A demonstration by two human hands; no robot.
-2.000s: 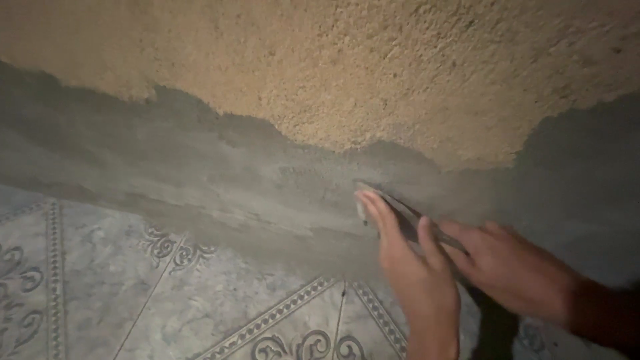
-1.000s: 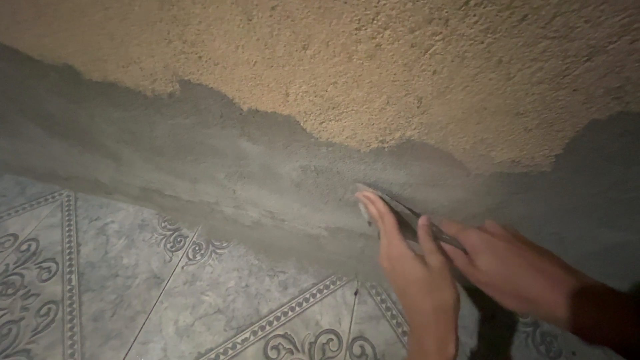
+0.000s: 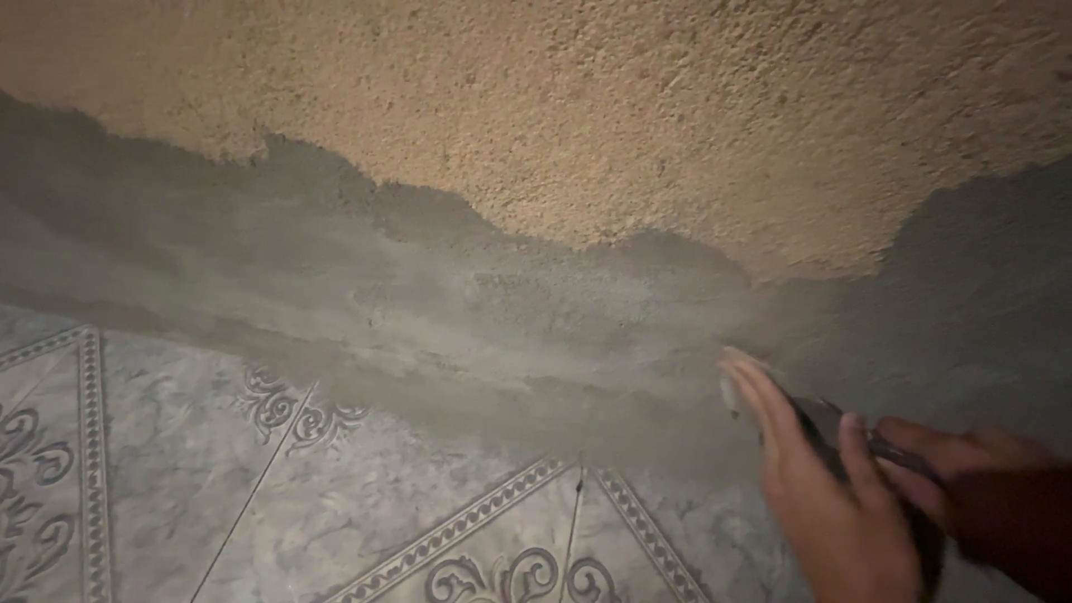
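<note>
Grey cement mortar [image 3: 519,335] forms a smeared band along the foot of a rough tan plastered wall [image 3: 536,109]. At the right, my right hand [image 3: 963,461] grips the dark handle of a trowel [image 3: 816,423], its blade seen edge-on against the mortar. My left hand [image 3: 821,486] lies along the trowel, its fingers extended toward the front of the blade and its thumb beside the handle. A small pale patch, perhaps mortar, shows by the left fingertips. Both hands are somewhat blurred, and much of the blade is hidden behind the left hand.
Patterned grey floor tiles [image 3: 276,511] with scroll motifs and braided borders meet the mortar's lower edge. The mortar's upper edge runs jagged across the wall, rising at the far right where it lies in shadow. A dark sleeve [image 3: 1022,519] covers the right forearm.
Both hands and the trowel have moved right along the mortar band; earlier they were nearer the middle of the view. The view has shifted slightly.
</note>
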